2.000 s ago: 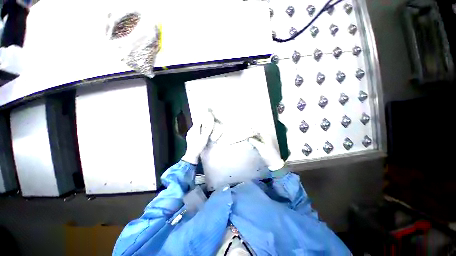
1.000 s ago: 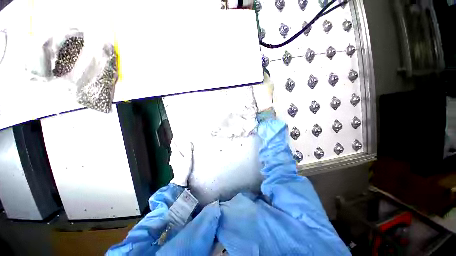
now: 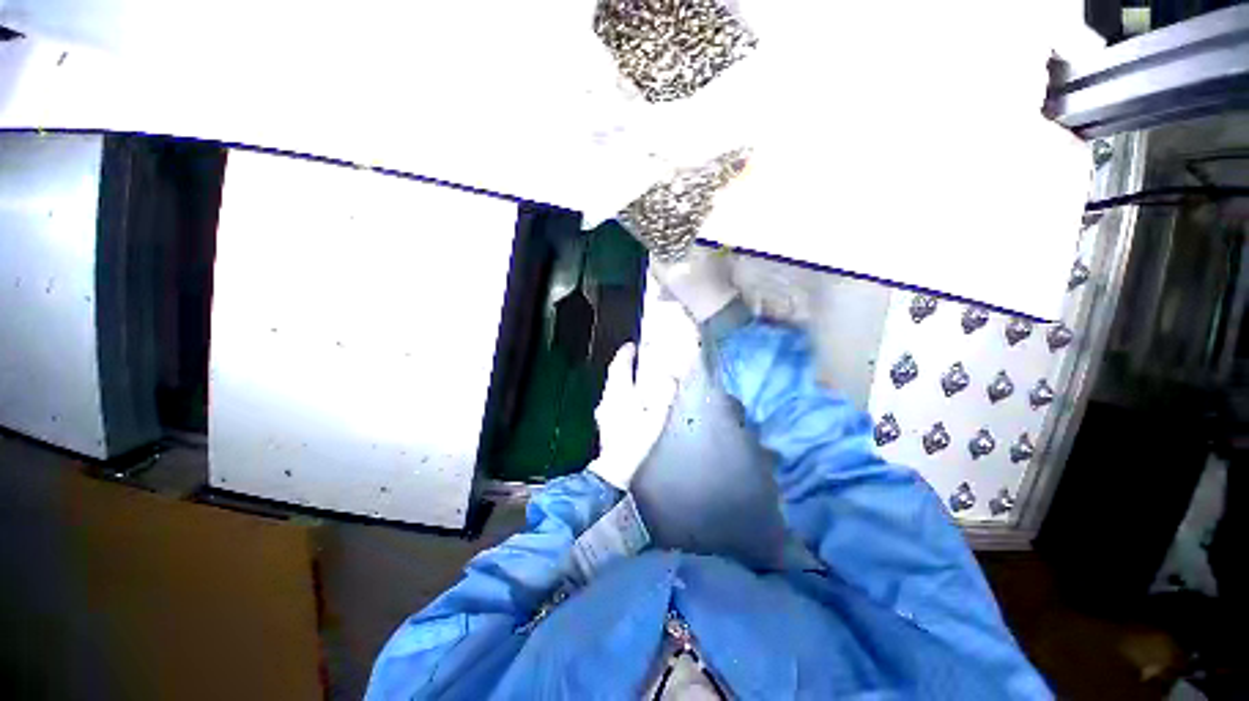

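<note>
A white-topped metal enclosure [image 3: 719,473] lies directly in front of me, partly covered by my sleeves. My left hand [image 3: 634,418], in a white glove, rests at the enclosure's left side; I cannot tell whether it grips anything. My right hand [image 3: 699,284], white-gloved, is at the enclosure's far edge, just below a clear screw bag [image 3: 671,206] on the bench edge. Its fingertips are washed out against the bag and bench, so contact is unclear. Crumpled clear plastic [image 3: 778,299] lies on the enclosure top beside my right wrist.
A second screw bag [image 3: 671,48] lies farther back on the white bench [image 3: 904,123]. Two more enclosures [image 3: 359,336] stand to the left. A green carrier [image 3: 541,411] shows in the gap. The ball transfer table [image 3: 945,397] is at the right.
The view has swung left, so the bags and enclosures appear farther right. My right hand has moved from the enclosure's right far corner to near the screw bag. My left hand stays by the left side.
</note>
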